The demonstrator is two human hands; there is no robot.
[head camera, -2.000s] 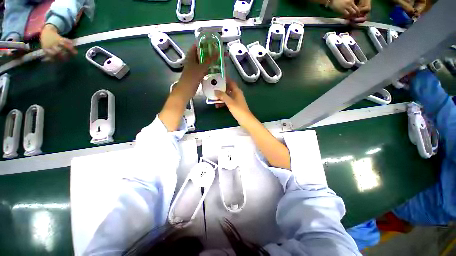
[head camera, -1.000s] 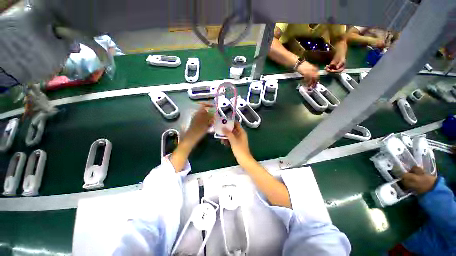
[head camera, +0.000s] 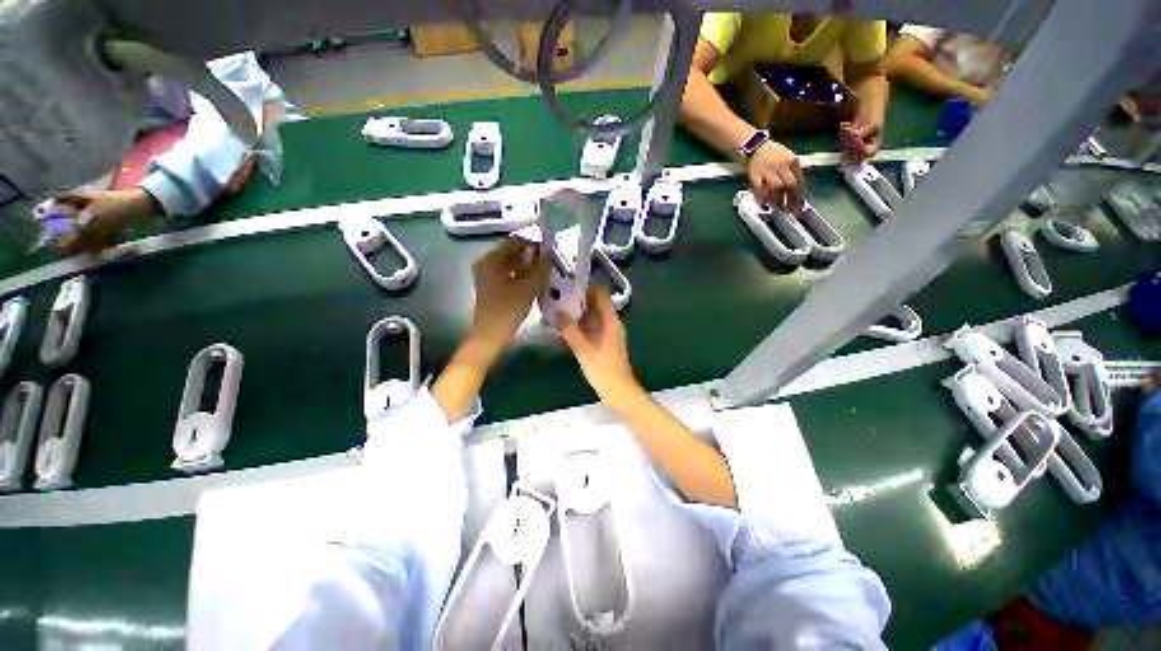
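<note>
A white oval lamp unit (head camera: pixel 562 287) is held up over the belt, its loop at the top and its base end with a dark dot low. Its loop shows no coloured light. My right hand (head camera: pixel 596 338) grips the base end from the right. My left hand (head camera: pixel 512 282) is at the unit's left side with fingers bent; whether it holds the unit or a small part is hard to tell. Two more units lie on the white board near my body, the left one (head camera: pixel 518 532) tilted and the right one (head camera: pixel 586 490) nearly upright in view, with a dark cable (head camera: pixel 512 463) between them.
Several units lie on the green belt (head camera: pixel 299 318) between pale rails. A slanting grey post (head camera: pixel 879 229) stands at right. A loose pile of units (head camera: pixel 1015 420) lies beyond it. Across the belt, a person in yellow (head camera: pixel 774 176) touches units; another person's hand (head camera: pixel 108 214) is at left.
The pink-red light on the held unit's loop is gone; it glowed green earlier. The belt units have shifted left. The blue-sleeved hand at right has left the pile.
</note>
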